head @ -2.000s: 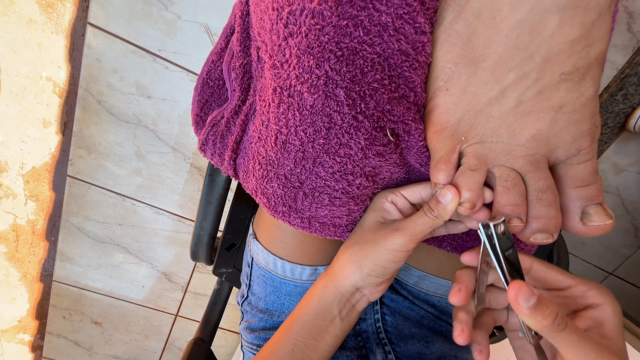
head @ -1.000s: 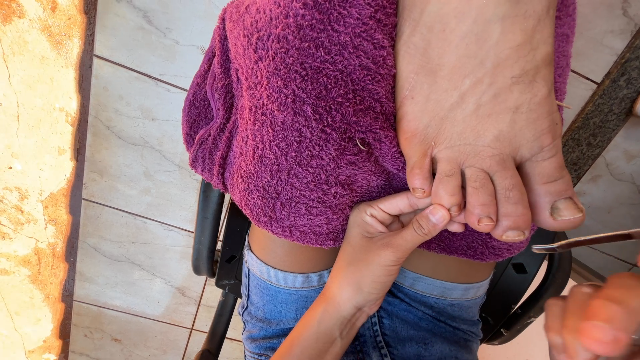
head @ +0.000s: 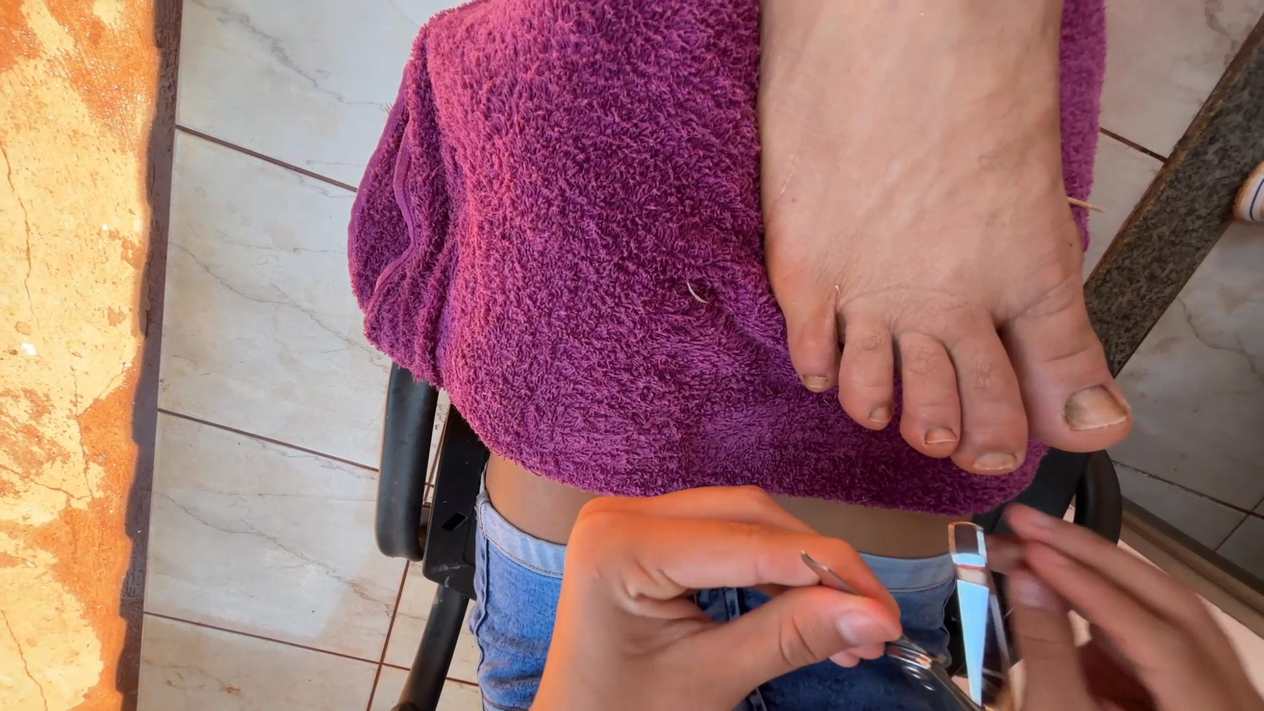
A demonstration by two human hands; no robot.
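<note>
A bare foot (head: 918,197) of another person rests on a purple terry towel (head: 592,267), toes pointing down in the view. Below the towel, my left hand (head: 711,583) pinches a thin metal tool (head: 831,573) with a fine tip between thumb and forefinger; its rear part runs down to the right. Beside it, my right hand (head: 1116,612) has its fingers against a shiny metal nail clipper (head: 972,602), which stands with its jaws upward. A small pale nail clipping (head: 697,292) lies on the towel. Neither hand touches the foot.
The towel covers the lap above the denim shorts (head: 523,592). A black chair armrest (head: 405,464) is at the left. Pale floor tiles (head: 267,316) surround the chair, with a rough wall or ledge (head: 69,346) at far left and a dark speckled bar (head: 1185,197) at right.
My left hand has let go of the toes and come down toward the lap, with the thin metal tool now in it. My right hand has moved left, close to it.
</note>
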